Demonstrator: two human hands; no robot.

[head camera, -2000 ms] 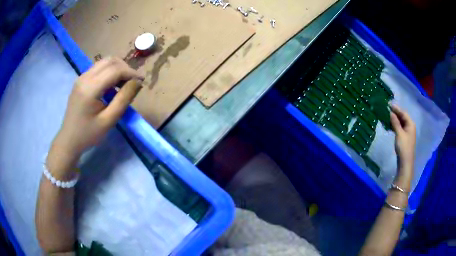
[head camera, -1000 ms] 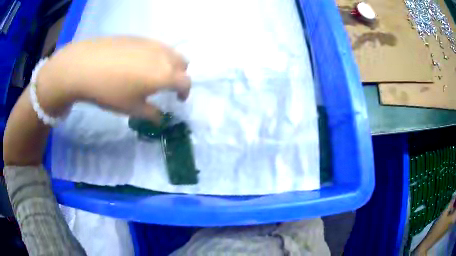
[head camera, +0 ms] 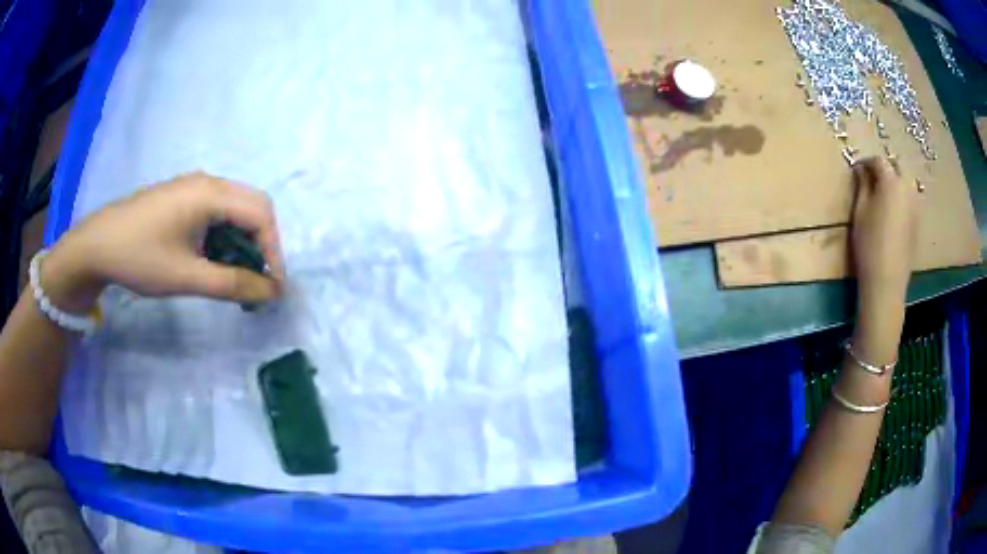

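My left hand (head camera: 184, 243), with a white bead bracelet, is closed around a green plate (head camera: 233, 249) above the white liner in the blue crate. The fingers hide part of the plate. Another green plate (head camera: 298, 417) lies on the liner near the crate's front edge. My right hand (head camera: 882, 222), with two silver bangles, has its fingertips down on the cardboard at the near edge of a pile of small silver metal pieces (head camera: 844, 54). Its fingers are bunched; whether they grip a piece is too small to tell.
The big blue crate (head camera: 633, 271) has a raised rim between my two hands. A red pot with a white top (head camera: 691, 83) stands on the cardboard (head camera: 790, 195) beside a dark stain. A second crate with rows of green plates (head camera: 904, 417) is at the lower right.
The view has swung left, then slightly back right. My right hand has gone from the second crate to the metal pieces. My left hand has lifted a green plate off the liner, leaving one behind.
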